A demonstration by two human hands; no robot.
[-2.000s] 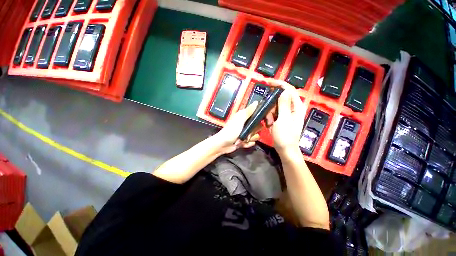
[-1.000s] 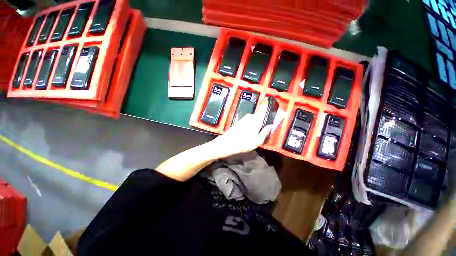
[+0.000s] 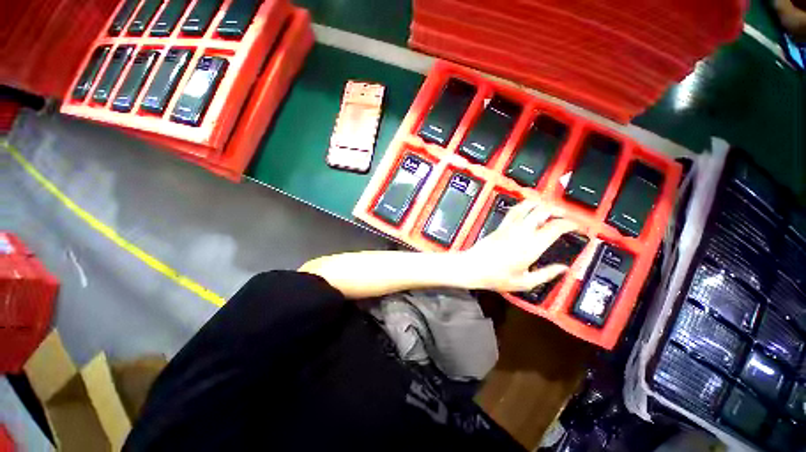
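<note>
A red foam tray (image 3: 389,231) holds dark phones in two rows of pockets. My left hand (image 3: 521,247) is over the near row, with fingers and thumb around a dark phone unit (image 3: 550,272) in the fourth pocket from the left; the hand partly hides it. The phone in the third pocket (image 3: 497,217) is partly covered by the hand. An open-back phone (image 3: 604,284) with a pale label lies in the rightmost near pocket. The far row holds phones with smooth dark backs (image 3: 539,153). My right hand is not in view.
A separate smartphone (image 3: 357,125) with a pale, reddish face lies on the green mat (image 3: 305,177). A filled red tray stack (image 3: 225,132) stands left, more red trays (image 3: 574,53) behind. A black blister tray (image 3: 733,305) is right, an open cardboard box (image 3: 97,397) lower left.
My left hand has moved right from the third near pocket to the fourth. The phone it held now lies in the third pocket. The right arm, blurred at the lower right before, has left the picture.
</note>
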